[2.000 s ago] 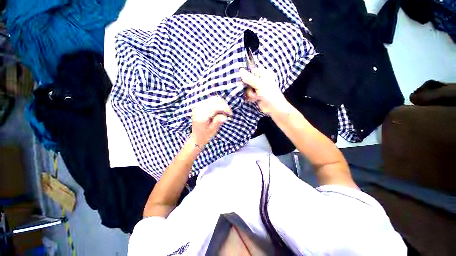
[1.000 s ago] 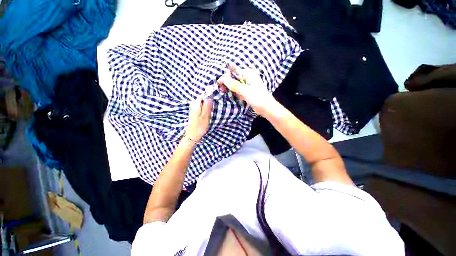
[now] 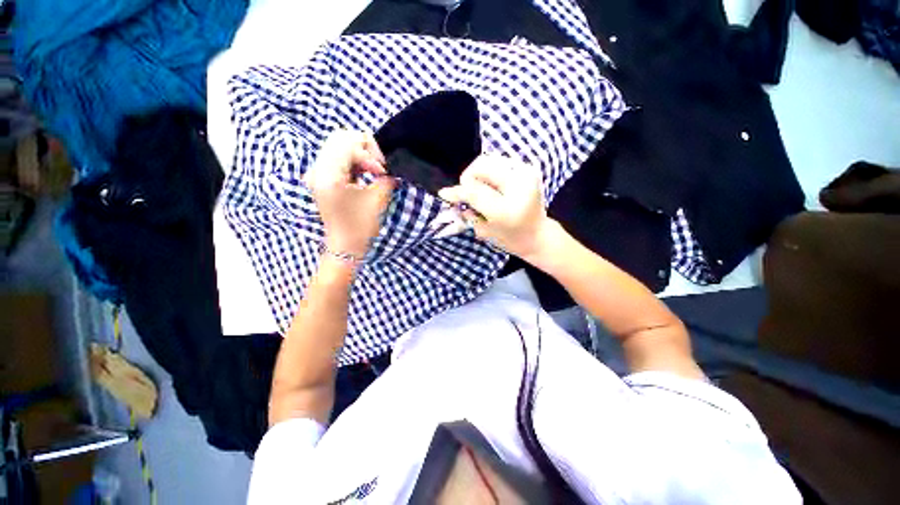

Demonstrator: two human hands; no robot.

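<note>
The gingham garment (image 3: 424,74) lies spread and wrinkled in front of me, with small dark and white checks. My left hand (image 3: 352,192) pinches its edge, and my right hand (image 3: 498,202) pinches the same edge a little to the right. The edge is stretched between them. Behind the hands the cloth opens, and black fabric (image 3: 434,128) shows inside. Whether my right hand also holds a small tool is not visible.
A black shirt (image 3: 681,138) with gingham trim lies behind and right. A black garment pile (image 3: 158,256) hangs at the left table edge, with a turquoise-blue pile (image 3: 128,49) behind it. A brown padded item (image 3: 834,286) stands at the right. White table surface (image 3: 247,296) shows at the left.
The hands have moved apart, my left hand up and left, drawing the edge between them. The cloth now gapes open on black fabric. The dark tool seen earlier at my right hand no longer shows.
</note>
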